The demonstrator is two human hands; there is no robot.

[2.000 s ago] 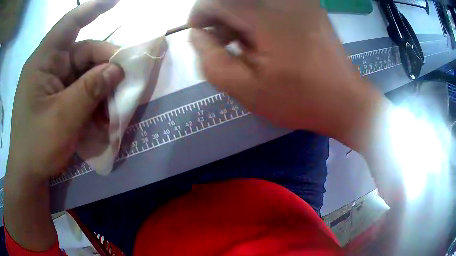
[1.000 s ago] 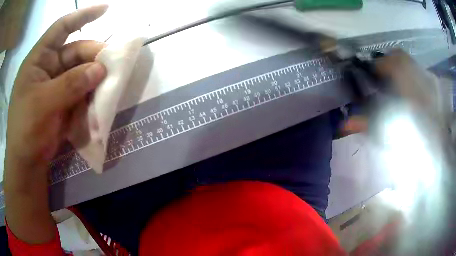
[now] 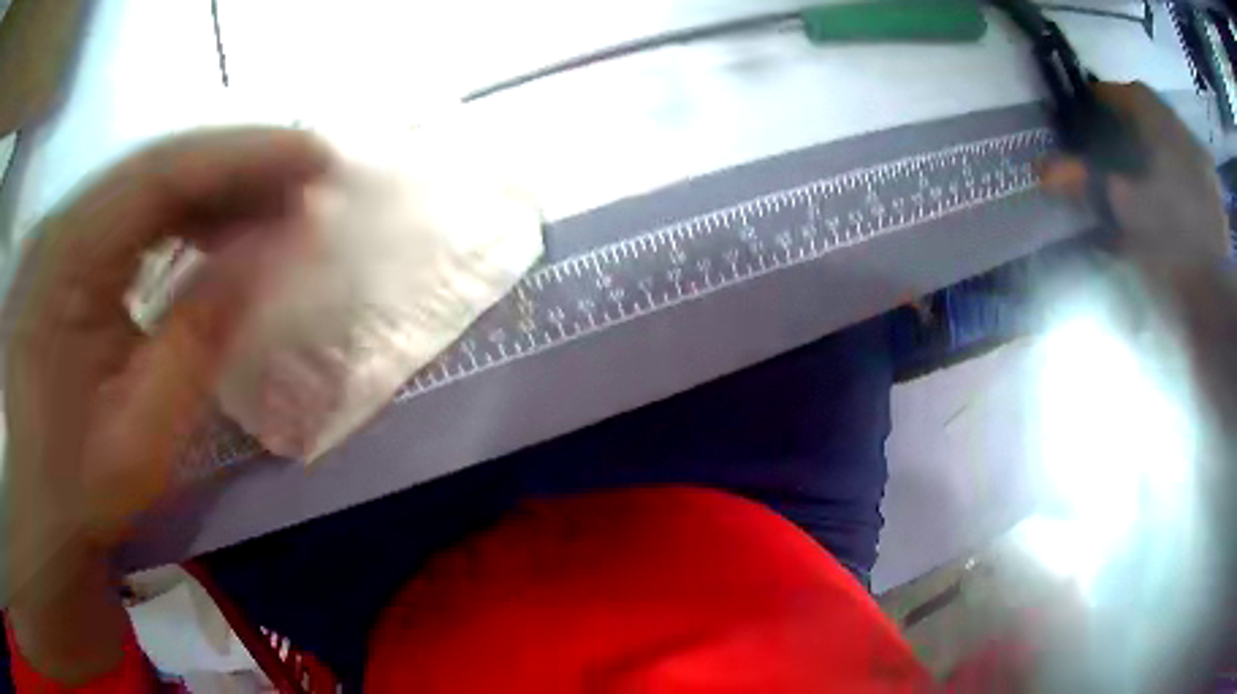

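Note:
A cream fabric piece [image 3: 394, 292], blurred and roughly flat, is held over the grey table edge at the left. My left hand [image 3: 177, 298] grips its left side, fingers curled and blurred. Black-handled scissors [image 3: 1072, 95] are at the right table edge, with my right hand [image 3: 1153, 176] around their handles; the exact grip is blurred. A green-handled tool [image 3: 895, 21] with a long thin dark shaft lies on the white table top, its tip pointing left.
The grey table edge carries a printed ruler scale [image 3: 746, 237]. Dark tools [image 3: 1207, 54] are at the top right corner. Part of a red mesh basket [image 3: 258, 637] is below the table at left. The wearer's red garment [image 3: 638, 597] is below the edge.
The fabric piece has turned from a narrow hanging fold to a broader face. The green-handled tool's tip is out of the fabric. My right hand went right to the scissors, moved them, and is now farther right.

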